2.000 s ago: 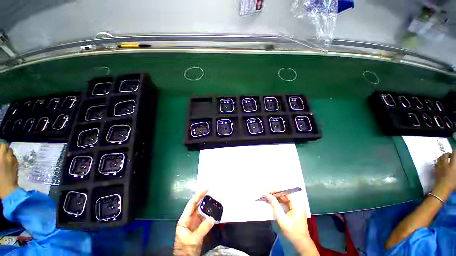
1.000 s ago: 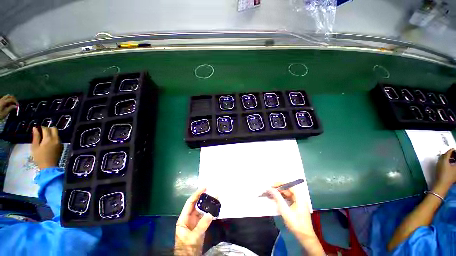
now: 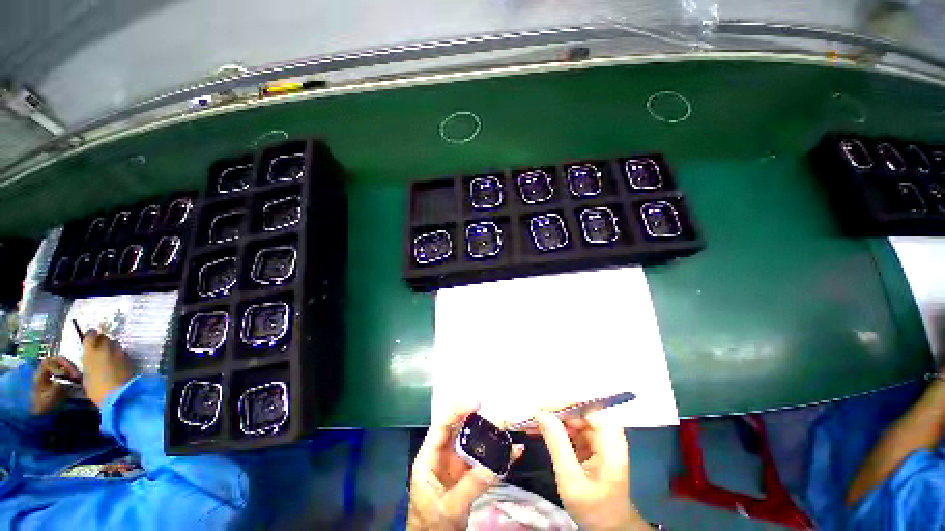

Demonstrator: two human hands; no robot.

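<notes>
My left hand [image 3: 448,479] holds a small rounded black watch housing [image 3: 484,444] with a shiny rim, near the front edge of the white paper sheet [image 3: 549,337]. My right hand [image 3: 593,467] holds a slim dark pen-like tool [image 3: 596,406], its tip pointing left at the housing's upper right side. I cannot tell whether the tip touches it. A black foam tray [image 3: 554,263] lies above the paper with housings in its pockets; its upper left pocket is empty.
A tall pile of black foam trays [image 3: 322,311] stands left of the paper. Other trays lie at far left [image 3: 121,282] and far right [image 3: 865,197]. Blue-sleeved people sit on both sides. A red stool [image 3: 725,487] is below the bench. A yellow-black stick [image 3: 293,88] lies on the rear ledge.
My left hand has moved right and tilted the housing. The tool's tip has come from over the paper to the housing. The view has shifted, and the left neighbour's hands have moved.
</notes>
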